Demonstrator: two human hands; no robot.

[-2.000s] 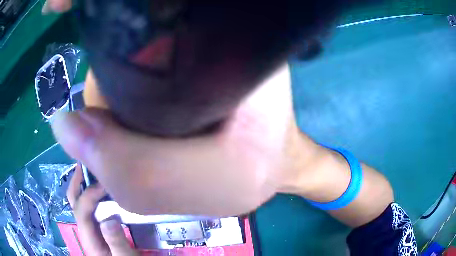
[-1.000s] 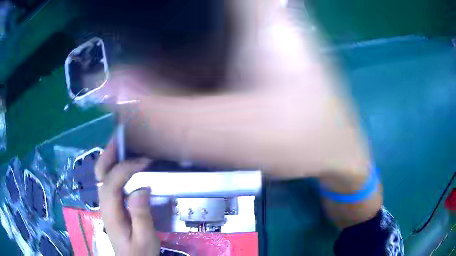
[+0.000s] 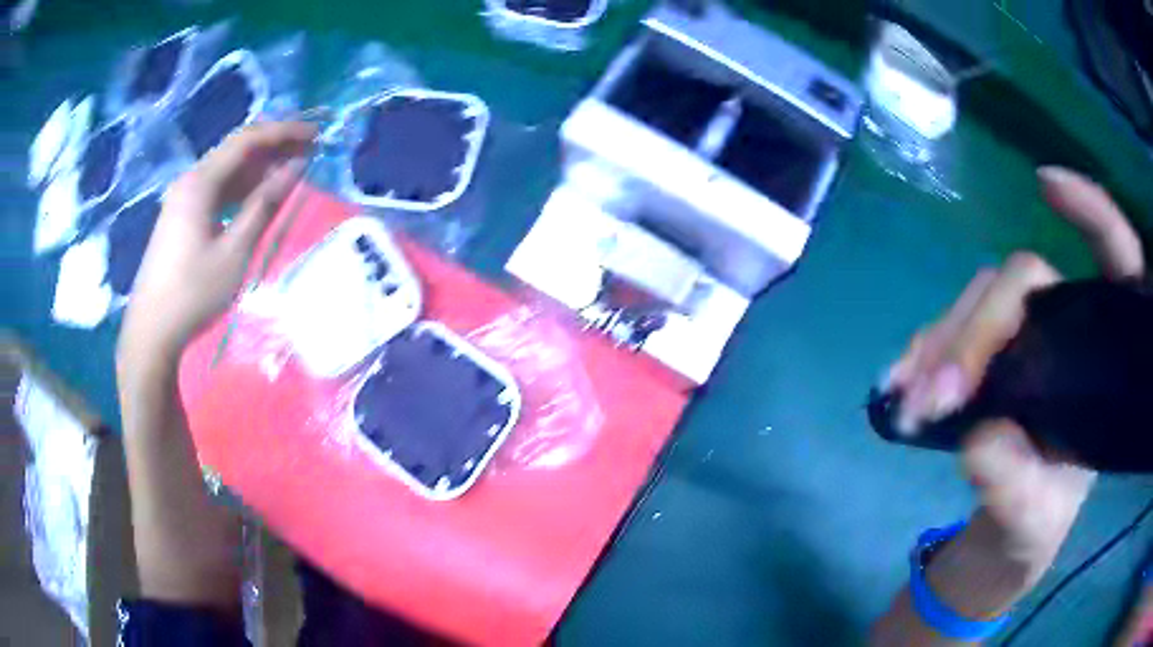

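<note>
The white-and-black screw feeder (image 3: pixel 689 190) stands at the upper middle, its dark bin open on top with a silver rail across it. A dark housing half with a white rim (image 3: pixel 436 408) lies on the red work mat (image 3: pixel 506 556). A white cover (image 3: pixel 344 297) lies beside it. My left hand (image 3: pixel 202 228) is over the mat's upper left edge, fingers curled; a thin green strip (image 3: pixel 263 259) hangs by its fingers, and whether they grip it is blurred. My right hand (image 3: pixel 999 367), with a blue wristband, is at the right, holding a large black tool (image 3: pixel 1075 379), perhaps an electric screwdriver.
Several bagged housings lie at the upper left, one (image 3: pixel 415 149) just above the mat. A white bagged piece (image 3: pixel 913 86) lies right of the feeder. A thin black cord (image 3: pixel 1087 569) runs at the lower right. A box edge (image 3: pixel 57 493) shows lower left.
The view has shifted, and my right hand and the black tool have moved from over the feeder to its right. My left hand has left the feeder's side and is now at the mat's left.
</note>
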